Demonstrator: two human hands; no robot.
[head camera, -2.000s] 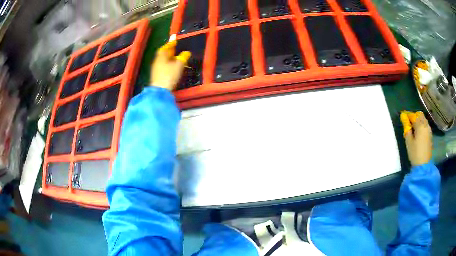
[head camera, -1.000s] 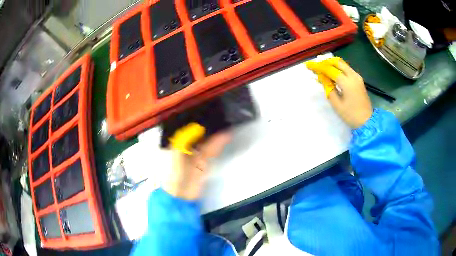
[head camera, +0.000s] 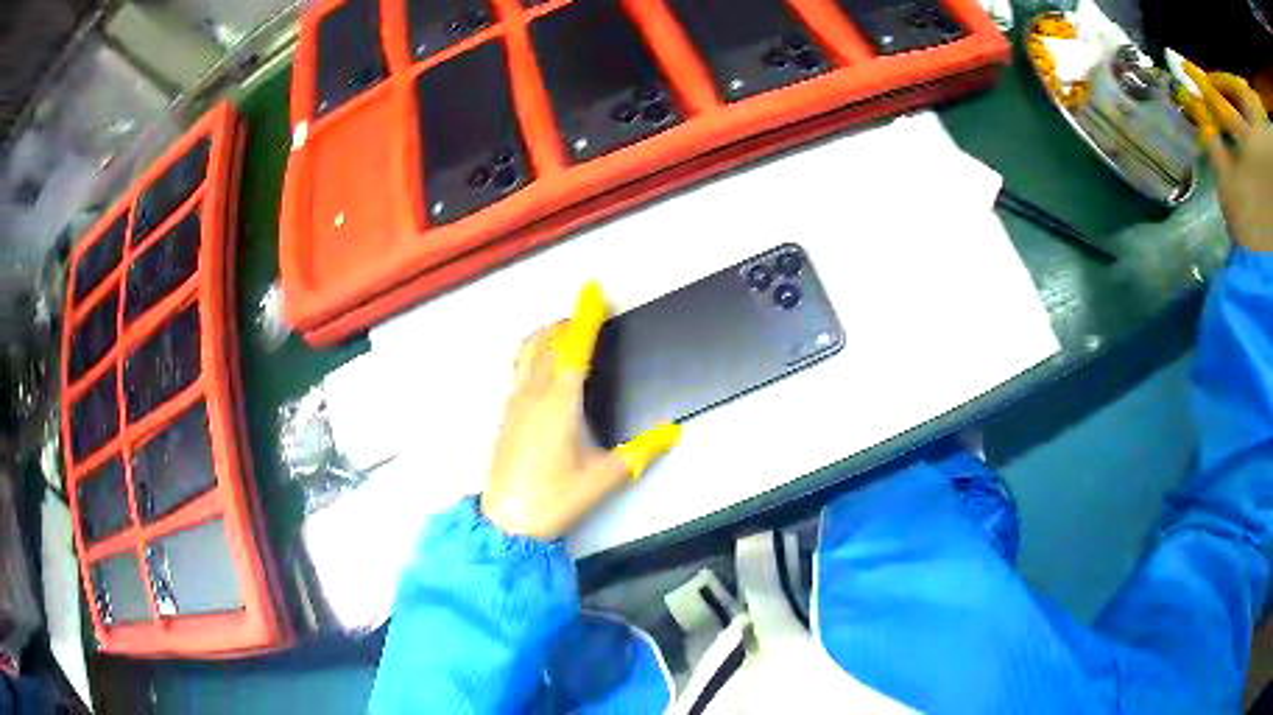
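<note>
A dark grey phone or phone back cover lies on the white work mat, its round camera lenses at the upper right end. My left hand, with yellow finger cots, grips its left end between thumb and fingers. My right hand, also in yellow cots, is at the far right edge beside the metal dish, partly cut off by the frame. A small white piece, perhaps a wipe, shows at its fingertips.
A red-orange foam tray behind the mat holds dark phones, with one bare pocket at front left. Another foam tray stands at left. A thin black stick lies right of the mat. Crinkled clear plastic is at the mat's left.
The phone, blurred in my left hand before, now lies on the mat. My right hand has moved from the mat's right end to the dish. The front-left tray pocket was filled two seconds ago.
</note>
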